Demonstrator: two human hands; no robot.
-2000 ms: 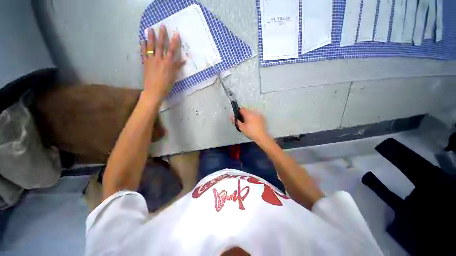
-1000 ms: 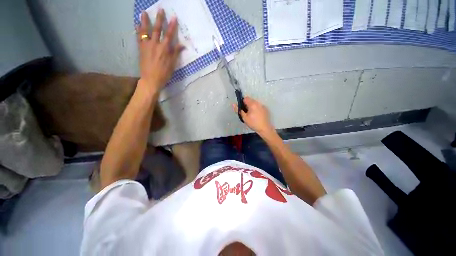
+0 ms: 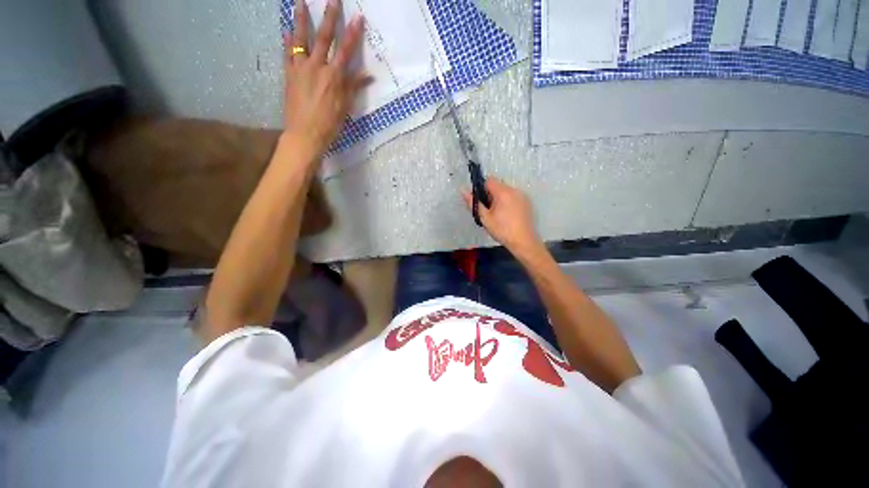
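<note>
A white paper pattern piece (image 3: 395, 43) lies on blue and white checked fabric (image 3: 474, 48) at the top centre, cut off by the upper edge. My left hand (image 3: 322, 81) lies flat on the paper's left part, fingers spread, with a ring on one finger. My right hand (image 3: 505, 212) holds black-handled fabric shears (image 3: 463, 133) near the table's front edge. Their silver blades point up and left, over the fabric beside the paper's right corner. A whitish layer shows along the fabric's lower edge. Whether the blades are closed is hard to tell.
White oblong pattern papers (image 3: 581, 36) and narrower strips (image 3: 786, 24) lie on checked fabric at the upper right. The grey speckled table (image 3: 610, 186) has a seam at right. Brown cloth (image 3: 195, 181) and grey-beige cloth (image 3: 57, 248) are at left. A black object (image 3: 805, 372) is at lower right.
The shears' tips have moved from the fabric's lower edge up to beside the paper's right corner. My left hand stays on the paper. The whole view has shifted, with the table higher in it.
</note>
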